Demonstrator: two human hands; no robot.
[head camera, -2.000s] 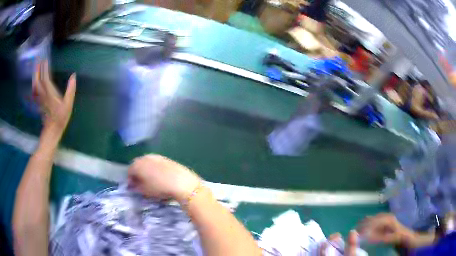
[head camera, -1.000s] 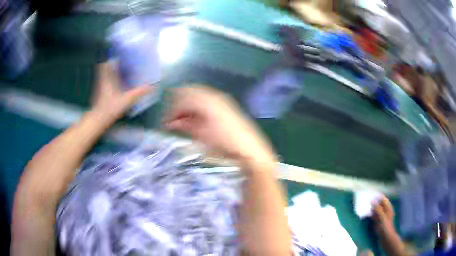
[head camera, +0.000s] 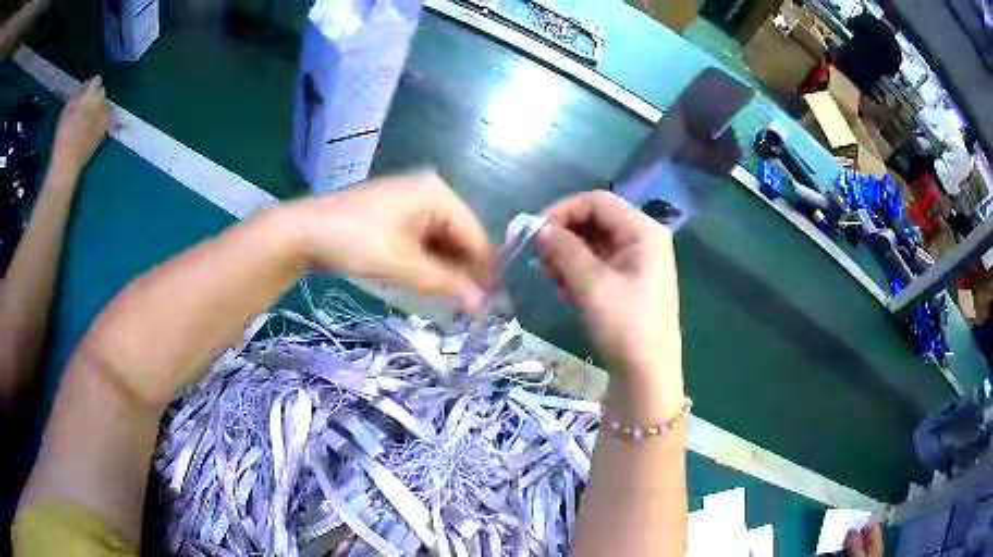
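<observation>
A large tangled heap of pale grey-white wrist straps (head camera: 370, 435) lies before me on the bench. My left hand (head camera: 408, 245) and my right hand (head camera: 604, 256) are raised above its far side, close together. A wrist strap (head camera: 523, 234) is between them, its looped end at my right fingertips and its lower part at my left fingertips. A pale retail box (head camera: 348, 93) stands upright on the belt beyond my left hand. Another retail box (head camera: 661, 194), with dark flaps standing open, is on the belt beyond my right hand, partly hidden by it.
A pale rail (head camera: 751, 448) edges the dark green belt (head camera: 762, 326). White leaflets (head camera: 723, 522) lie at lower right, where another person's fingers hold one. Another person's arm (head camera: 54, 207) is at left near shiny black accessories (head camera: 15, 163). Blue and black devices (head camera: 871, 196) lie on the far bench.
My left hand has left the box it was touching and come to my right hand, and a strap now shows between them. The view has shifted, and a dark-flapped box is nearer my right hand.
</observation>
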